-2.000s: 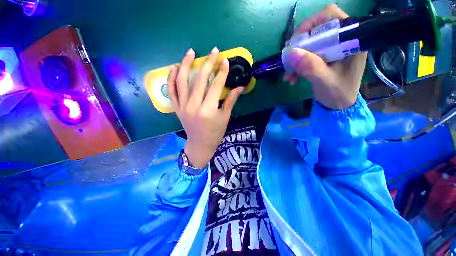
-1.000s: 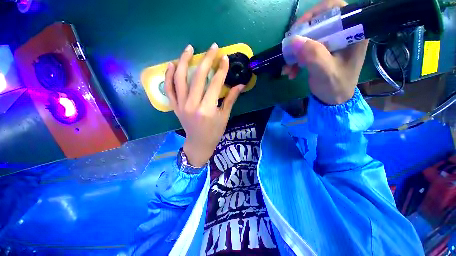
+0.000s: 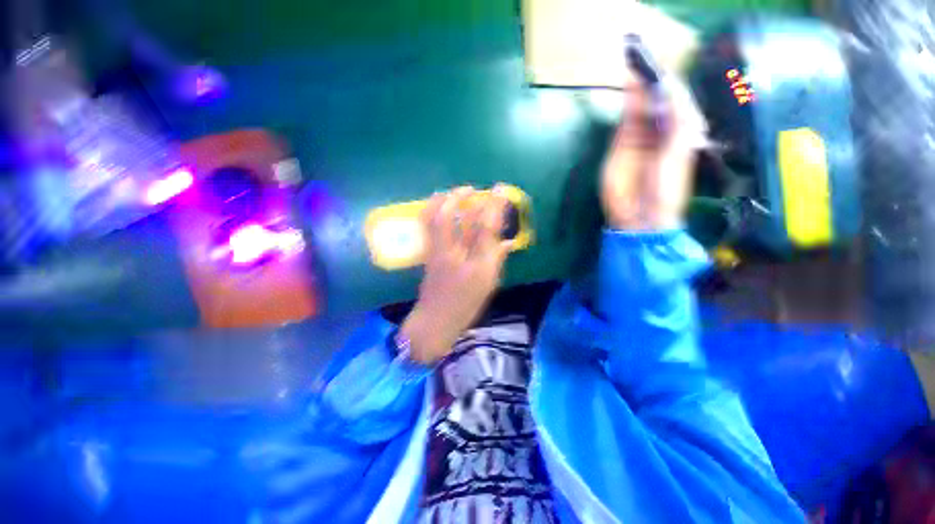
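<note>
The frame is blurred. The yellow jig (image 3: 394, 237) lies on the green bench in front of me. My left hand (image 3: 461, 256) rests over its middle and right part, fingers on it. A round black part (image 3: 510, 219) shows at the jig's right end, beside my fingers. A pale seat shows at its left end. My right hand (image 3: 648, 154) is stretched forward at the right, near the tan cardboard pad (image 3: 574, 46). A dark, blurred item (image 3: 643, 59) is at its fingertips; I cannot tell whether the hand holds it.
The orange-brown board (image 3: 256, 297) stands left of the jig under violet-pink light (image 3: 251, 243). The blurred lamp (image 3: 164, 186) is at far left. A teal-black controller (image 3: 805, 97) with red digits and a yellow label is at the right. Clear shiny material (image 3: 897, 123) lies beyond it.
My right hand has moved forward, away from the jig, and the syringe is no longer seen at the black part. The view has shifted, showing the cardboard pad and controller. My left hand stays on the jig.
</note>
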